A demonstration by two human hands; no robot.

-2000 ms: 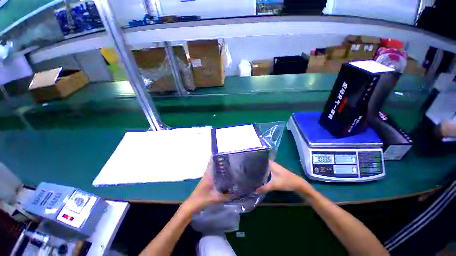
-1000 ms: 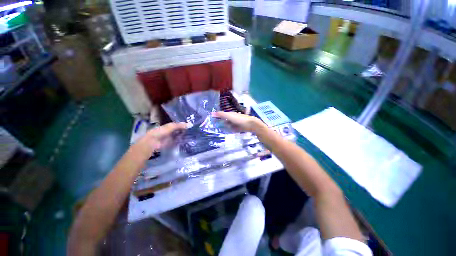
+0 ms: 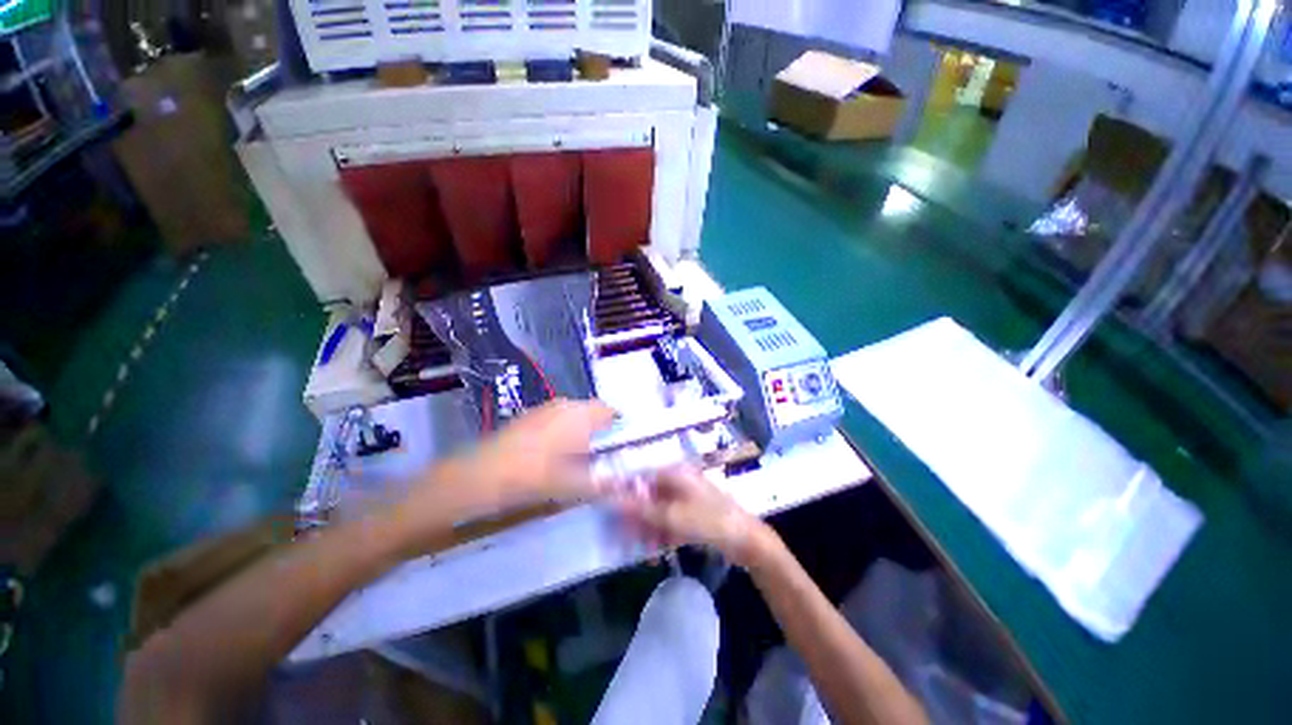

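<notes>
A black product box with red lines (image 3: 496, 371), in clear crinkly film, lies on the white sealer plate, its far end at the roller conveyor. My left hand (image 3: 546, 451) is blurred over the near end of the box and hides it. My right hand (image 3: 683, 513) is blurred just right of and below the left, over the plate's front edge. Whether either hand grips film cannot be told. The sealing bar (image 3: 673, 425) shows partly to the right of my left hand.
The shrink tunnel's red curtain (image 3: 517, 206) hangs behind the roller conveyor (image 3: 631, 305). The grey-blue control box (image 3: 777, 371) stands right of the plate. A whitish bag stack (image 3: 1013, 460) lies on the green bench at right. An open scrap carton (image 3: 199, 574) shows at lower left.
The view has turned from the bench to the sealer. The bagged box has gone from between my hands onto the plate. My hands have moved nearer to me and closer together.
</notes>
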